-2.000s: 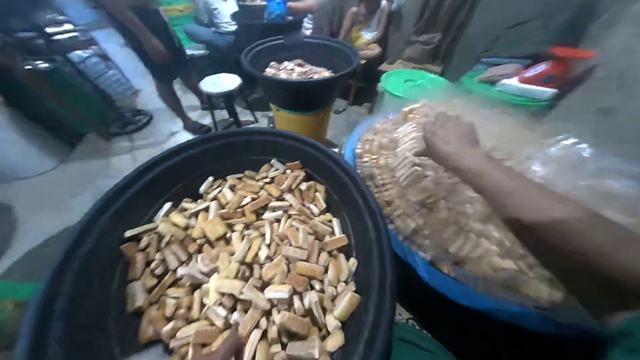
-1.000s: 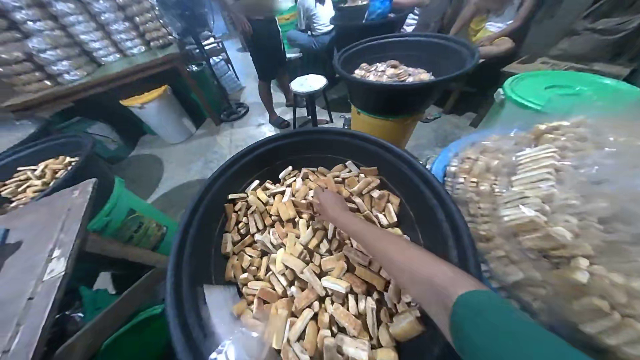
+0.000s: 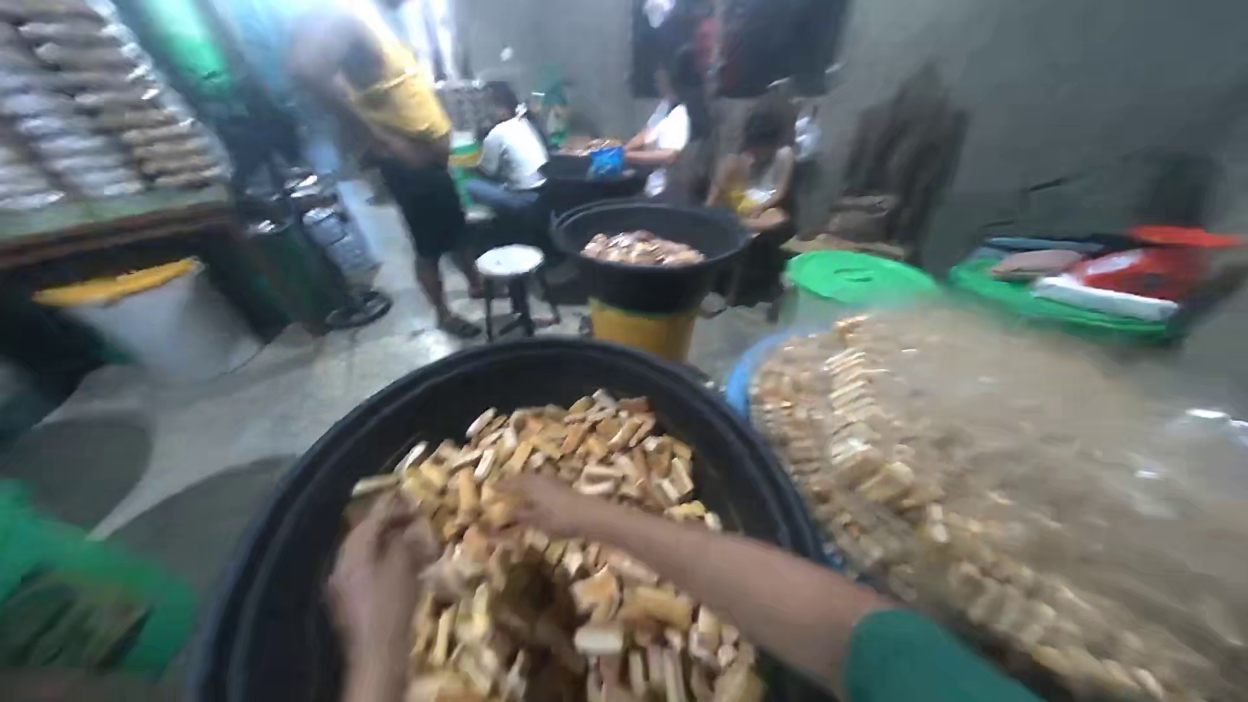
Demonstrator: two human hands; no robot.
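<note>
A large black plastic tub holds a heap of small rectangular biscuit or bread pieces. My right hand reaches in from the right and rests among the pieces near the middle; blur hides whether its fingers hold any. At the heap's left side is my left hand, its fingers bent at the pieces, their grip unclear. To the right, a blue-rimmed container bears a clear plastic bag with many similar pieces stacked in rows.
Behind the tub, another black tub of pieces stands on a yellow container, beside a white-topped stool. Green lids lie at the right. A person in yellow stands at the back left; several others sit behind. Packed bags fill a left table.
My left hand now shows at the left of the heap. My right hand, over the bagged pieces two seconds ago, is in the tub. The view has swung noticeably.
</note>
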